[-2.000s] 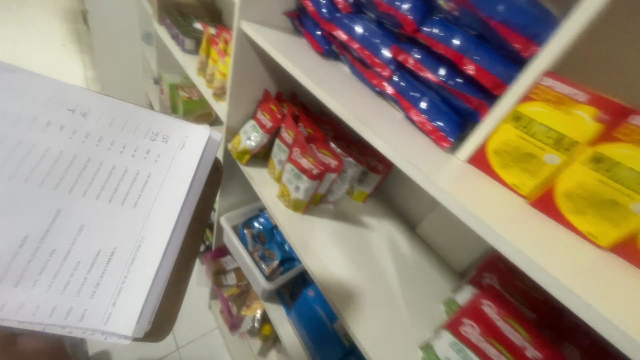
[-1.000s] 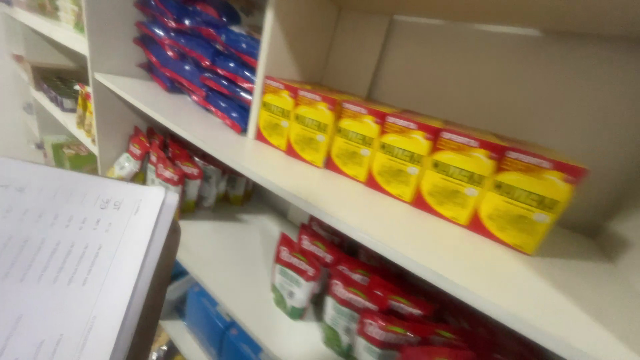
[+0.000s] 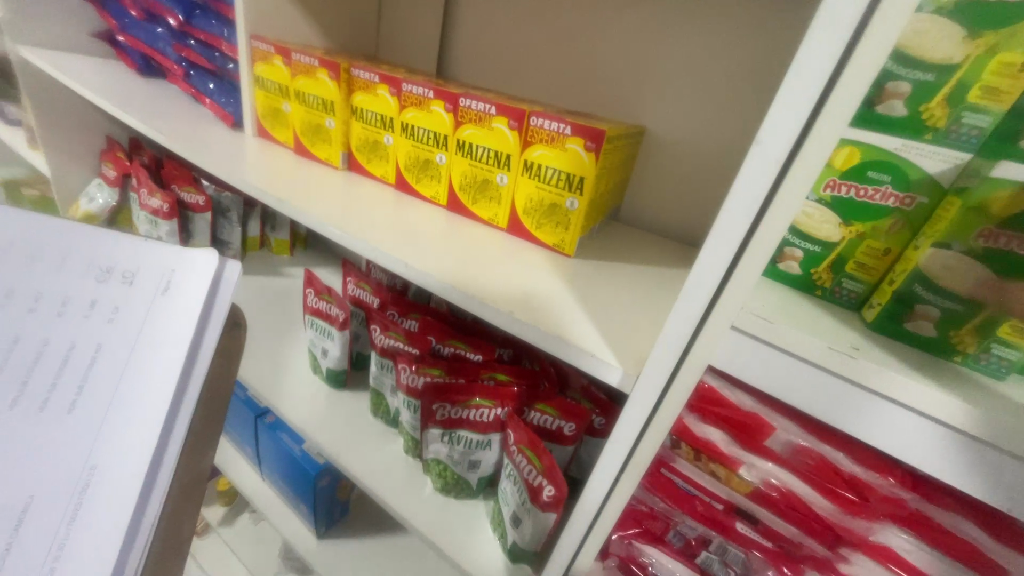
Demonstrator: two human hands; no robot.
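Neither of my hands shows in the head view. A brown clipboard [image 3: 196,448] with a thick stack of printed sheets [image 3: 88,384] reaches in from the left edge; what holds it is out of sight. Beyond it stand white shelves. On the upper shelf, several red and yellow Maizena boxes [image 3: 480,164] form a row. Below them stand several red and white Bonare pea pouches [image 3: 464,440], upright or slightly tilted.
Blue and red packets [image 3: 180,52] are stacked at the upper left, with more red pouches [image 3: 156,200] below. Blue boxes [image 3: 296,472] sit on a lower shelf. Past a white upright [image 3: 704,264] are green Arrozina boxes [image 3: 864,220] and red plastic packs [image 3: 768,496].
The view has swung to the right along the shelves, bringing the green boxes and red packs into sight. The clipboard remains at the left side.
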